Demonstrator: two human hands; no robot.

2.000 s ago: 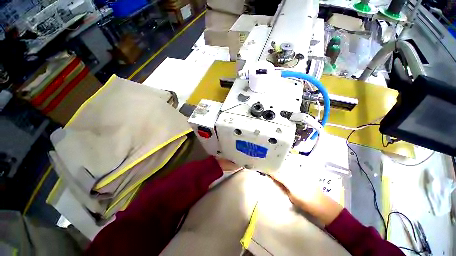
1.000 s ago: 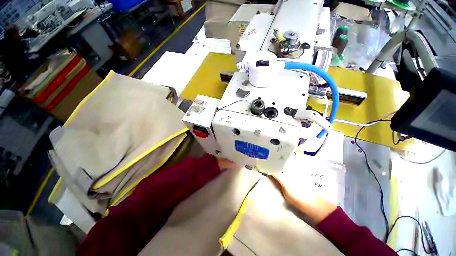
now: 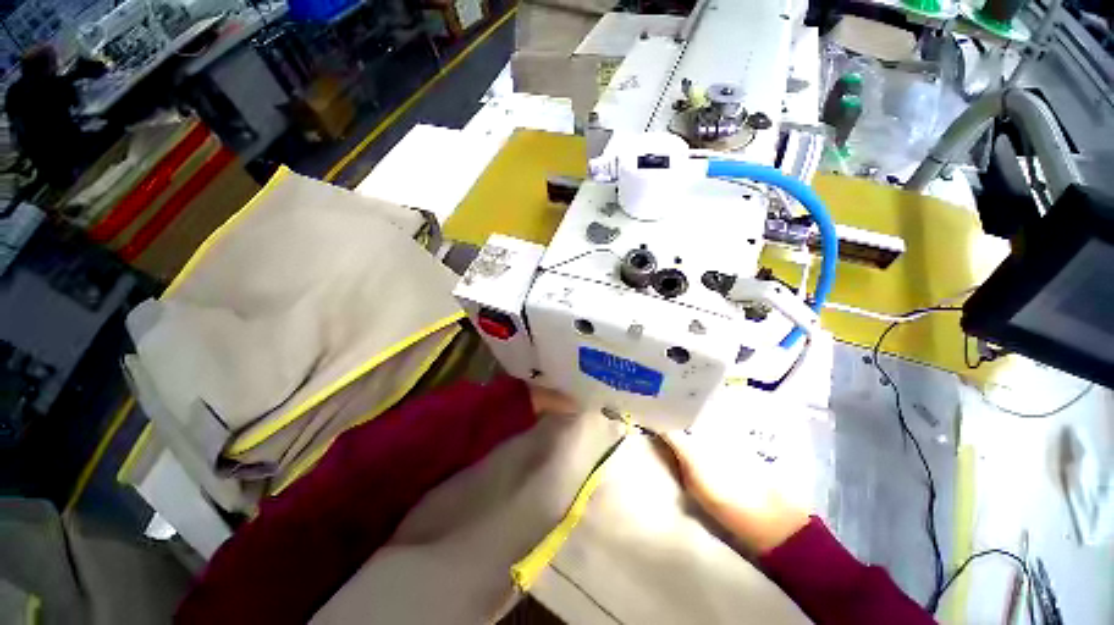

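Observation:
A beige fabric piece [image 3: 666, 537] lies in front of the white sewing machine head [image 3: 611, 330], its far edge under the head. A yellow binding tape [image 3: 560, 537] runs along a seam from the head towards me. My left hand [image 3: 552, 401] is mostly hidden behind the head and fabric; only a small part shows past the dark red sleeve, so its fingers cannot be seen. My right hand [image 3: 731, 494] lies on the fabric's right side under the bright lamp, fingers pointing to the needle area; the fingertips are washed out by glare. The needle is hidden.
A folded stack of beige workpieces [image 3: 318, 305] with yellow edges lies left of the machine. A black-framed screen [image 3: 1060, 283] hangs at the right. A black cable [image 3: 910, 427] and thread snips [image 3: 1046, 593] lie on the right. A person [image 3: 43, 104] is at the far left.
The fabric's yellow-bound seam has shifted left and its far end now reaches the machine head. My right hand has moved slightly left and down with the fabric. The camera view has shifted slightly.

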